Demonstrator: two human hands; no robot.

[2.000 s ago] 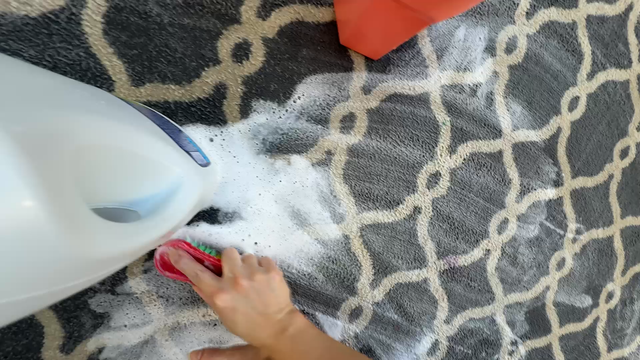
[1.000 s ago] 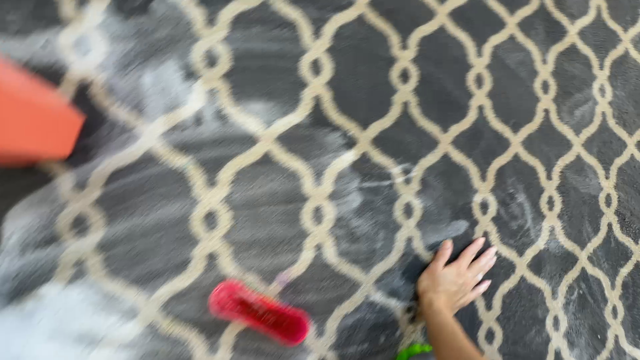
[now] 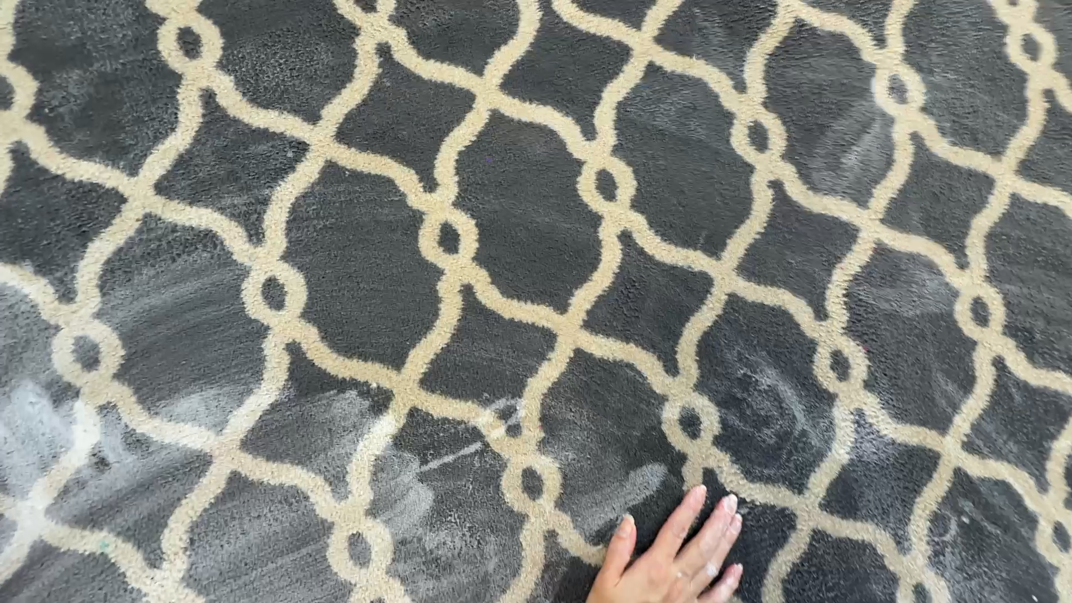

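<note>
My right hand (image 3: 670,553) is at the bottom edge, right of centre, palm down over the rug (image 3: 360,268). Its fingers are apart and point up and to the right, with the thumb on the left; nothing is held. A ring shows on one finger, and the fingertips look whitish. The rug is dark grey with a cream trellis pattern. White foam residue (image 3: 402,494) lies in smears to the left of the hand, and a short pale streak (image 3: 632,494) is just above the thumb. My left hand is out of view.
The patterned rug fills the whole view. Thicker white residue (image 3: 33,427) lies at the left edge. Fainter whitish patches (image 3: 762,402) show above and to the right of the hand.
Two seconds ago a hand held the red brush in foam beside a white container; one second ago the brush lay on the rug. Brush, container and orange object have left the view, which has shifted.
</note>
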